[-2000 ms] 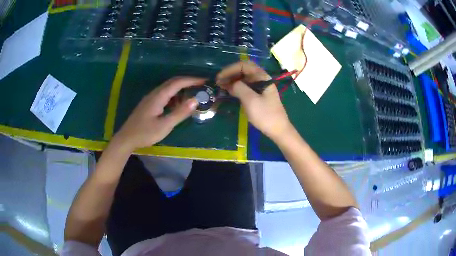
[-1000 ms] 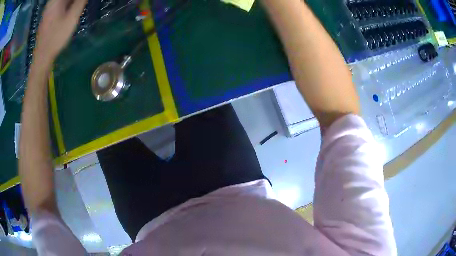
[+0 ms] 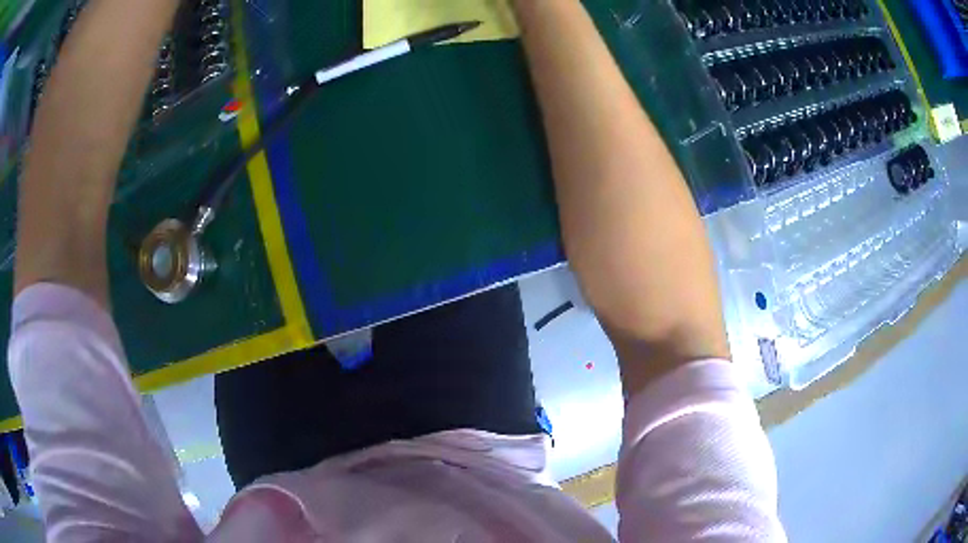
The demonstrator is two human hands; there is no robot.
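Observation:
Both my hands are cut off by the top edge; only my forearms show, reaching up over the green mat. The round metal fixture (image 3: 170,260), a silver-gold ring with a pale centre, lies on the mat beside my left forearm. A dark cable runs from its stub up and right. A dark pen with a white band (image 3: 363,62) lies across the mat, its tip over the yellow card (image 3: 393,21). The card is partly out of frame near my right wrist.
A parts tray with rows of dark parts (image 3: 812,80) stands at the right. A clear empty tray (image 3: 849,270) overhangs the right table edge, with a black part (image 3: 910,170) in it. Another parts tray (image 3: 215,64) is at upper left. Yellow and blue tape (image 3: 278,239) marks the mat.
My hands have left the fixture, which was between them two seconds ago, and moved up out of the picture. The view has shifted right; the pen now shows.

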